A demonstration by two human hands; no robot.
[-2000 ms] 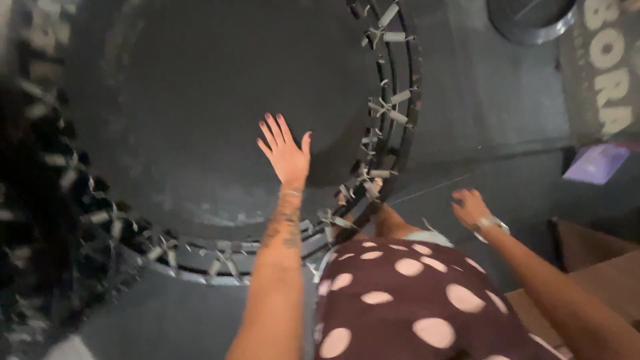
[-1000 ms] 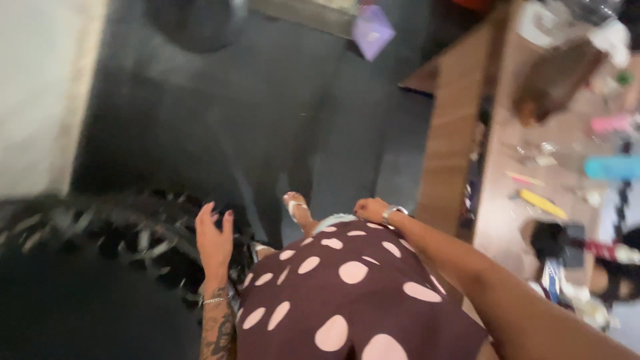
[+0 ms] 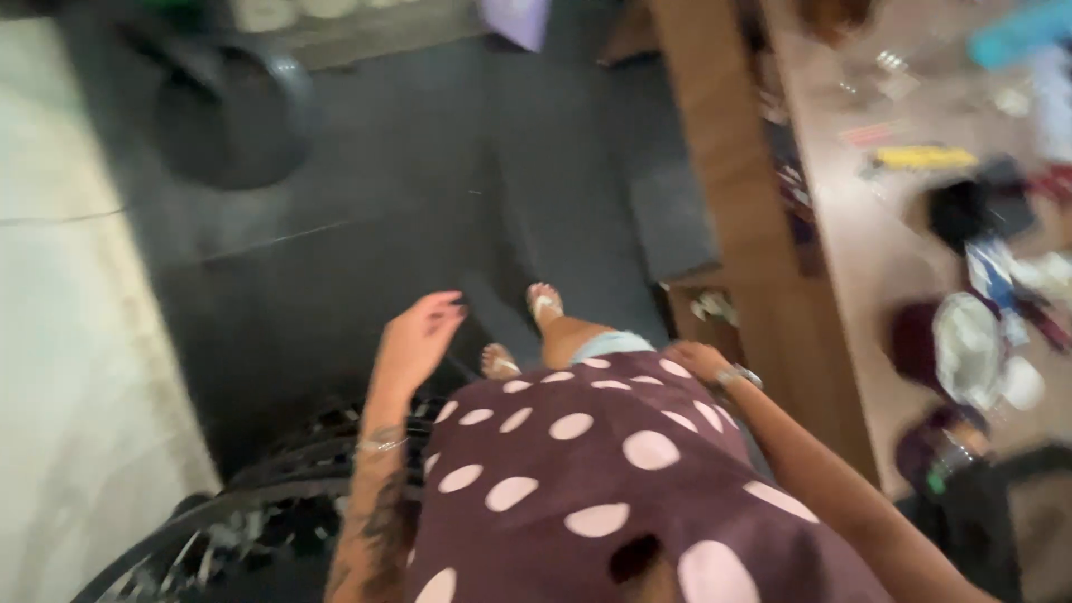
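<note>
My left hand (image 3: 419,342) is raised in front of my body over the dark floor, fingers a little bent and nothing in them. A polka-dot garment (image 3: 569,469) covers my torso. My right hand (image 3: 699,362) hangs low beside its hem and the light blue shorts (image 3: 611,343), its fingers partly hidden, so whether it touches the cloth is unclear. The black trampoline (image 3: 251,519) with its springs lies at the lower left, near my left forearm. My feet in white flip-flops show on the floor between my hands.
A wooden desk (image 3: 821,251) at the right bears a yellow tool (image 3: 925,157), a turquoise item (image 3: 1013,38) and other clutter, all blurred. A round black object (image 3: 230,126) stands on the floor at the upper left. A purple item (image 3: 519,21) is at the top. A pale surface (image 3: 75,335) borders the left.
The view has turned from the trampoline to the floor and desk. My left hand, spread over the trampoline two seconds ago, is now over the floor with its fingers more bent.
</note>
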